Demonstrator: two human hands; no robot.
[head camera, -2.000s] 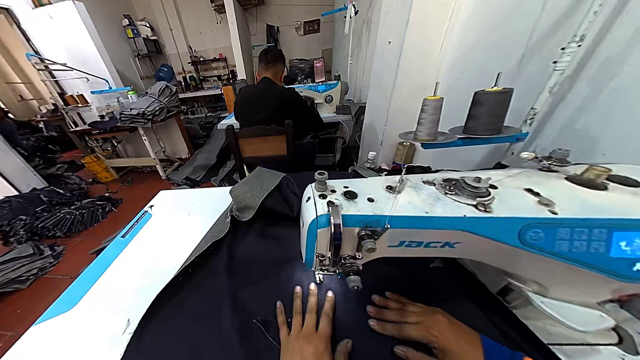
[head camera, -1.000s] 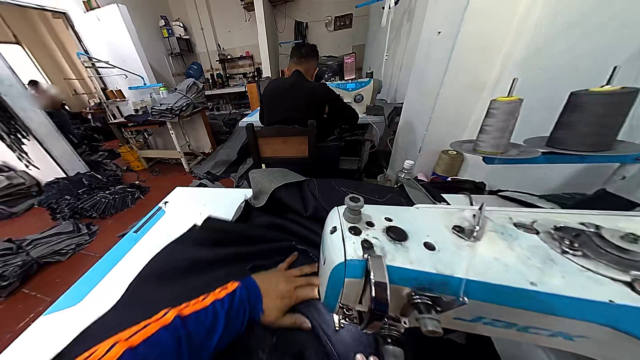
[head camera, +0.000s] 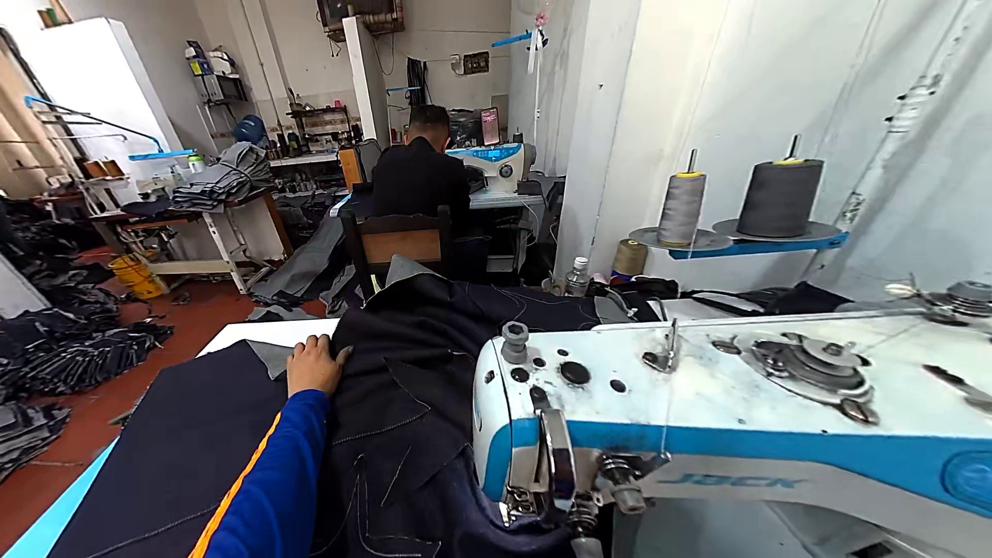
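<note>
My left hand (head camera: 316, 364), in a blue sleeve with an orange stripe, reaches forward and rests on dark denim fabric (head camera: 403, 395) left of the sewing machine (head camera: 697, 403). Its thumb points right along a fold; whether the fingers pinch the cloth cannot be told. The denim, with light stitch lines, is bunched beside the machine head and runs under the needle area, which is mostly hidden. A flat denim panel (head camera: 194, 434) hangs over the table's left side, its grey underside showing at a turned corner. My right hand is out of view.
A grey thread cone (head camera: 682, 209) and a darker cone (head camera: 781, 198) stand on a blue stand behind the machine. A clear bottle (head camera: 576, 277) is near the table's back edge. Ahead, a person (head camera: 422, 170) sits at another sewing machine (head camera: 496, 164). Fabric piles (head camera: 93, 364) lie on the red floor.
My left hand has moved away from beside the machine head, forward and left over the cloth. More denim now covers the white table's left part. My right hand, seen at first, has left the view.
</note>
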